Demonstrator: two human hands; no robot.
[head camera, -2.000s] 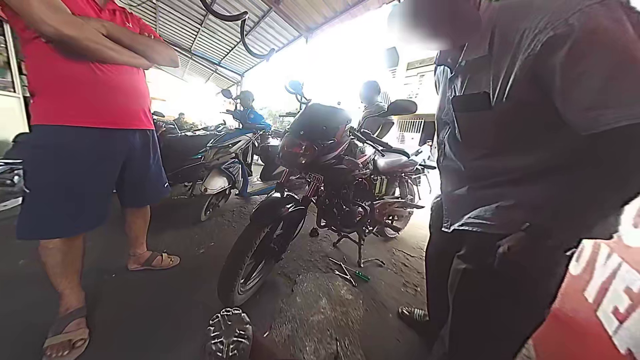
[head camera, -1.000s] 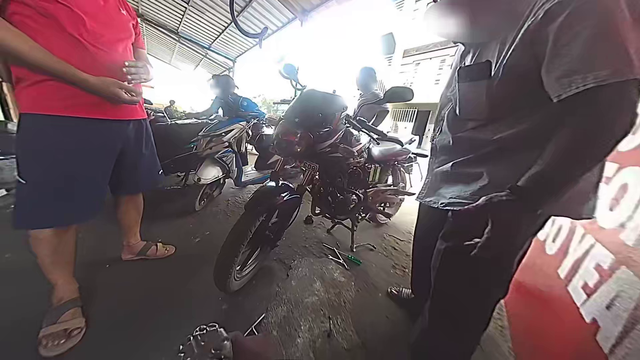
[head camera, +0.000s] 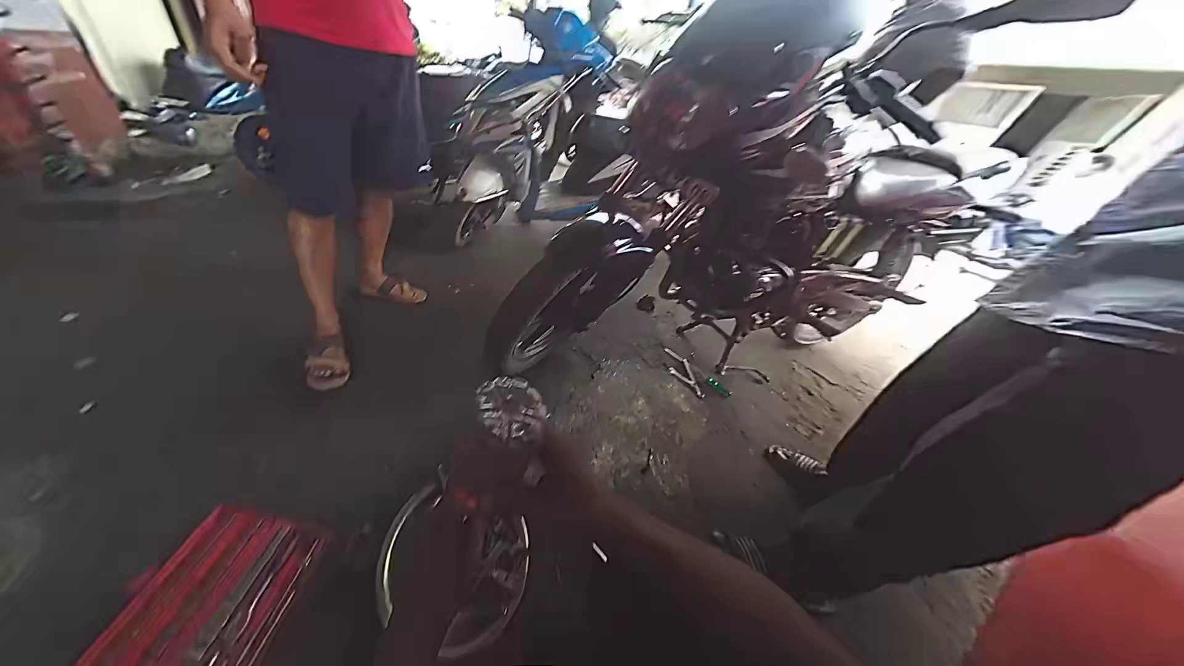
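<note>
A round ribbed metal part, perhaps a clutch hub (head camera: 511, 407), is held up in front of the motorcycle's front wheel (head camera: 541, 319). My right hand (head camera: 564, 476) reaches in from the lower right and grips it from below. In deep shadow, my left hand (head camera: 472, 486) is close under the same part; its fingers cannot be made out. Below the hands is a spoked wheel or ring (head camera: 453, 573), partly hidden by my arms. The dark motorcycle (head camera: 740, 222) stands with its centre stand down.
Metal hand tools (head camera: 686, 375) and a green-handled tool (head camera: 717, 387) lie on the ground. A red slatted object (head camera: 213, 592) is at the lower left. A person in shorts (head camera: 324, 120) stands left, another in dark trousers (head camera: 980, 425) right. Behind is a blue scooter (head camera: 546, 120).
The view has tilted down and left. My hands and the metal part, low at the frame's edge before, are now near its middle. The red slatted object has come into view.
</note>
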